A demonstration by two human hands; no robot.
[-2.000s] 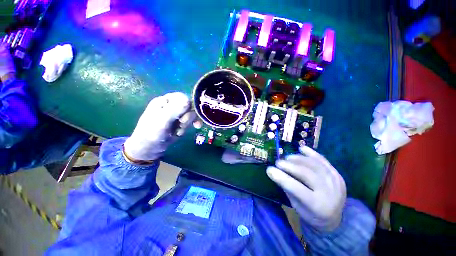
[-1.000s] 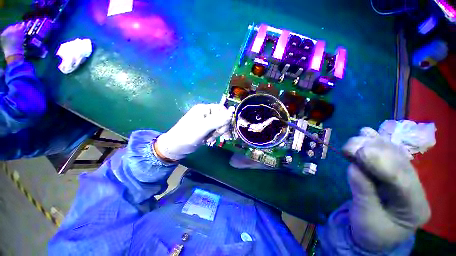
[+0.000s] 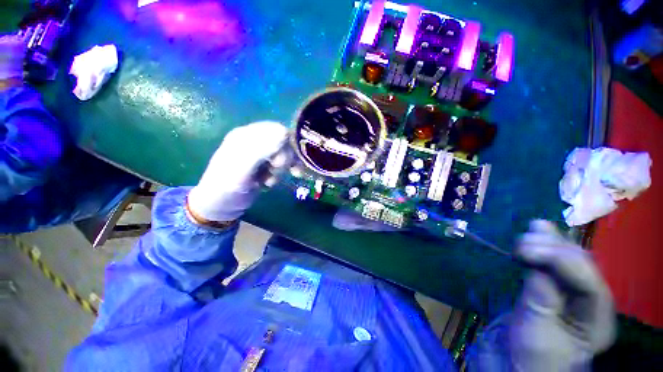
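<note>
My gloved left hand [image 3: 236, 174] holds the round metal coating cup [image 3: 339, 132] by its side, over the left part of the power board. Dark shiny liquid with bright reflections shows in the cup. The green power board [image 3: 332, 190] lies on the green mat, with pink-lit heat sinks at its far end and small pale-topped cans near me. My gloved right hand [image 3: 563, 283], somewhat blurred, is right of the board and holds the thin brush [image 3: 480, 240]. The brush points left to the board's near edge; whether its tip touches is unclear.
A crumpled white cloth [image 3: 603, 182] lies at the right by the red mat [image 3: 640, 225]. Another white cloth [image 3: 94, 71] lies at the left. A person's blue sleeve [image 3: 33, 145] and gloved hand are at the far left, by another board. A pale sheet [image 3: 360, 221] is under the board's near edge.
The cup has moved left and away from me, off the near part of the board. The brush has left the cup and now points at the board's near edge.
</note>
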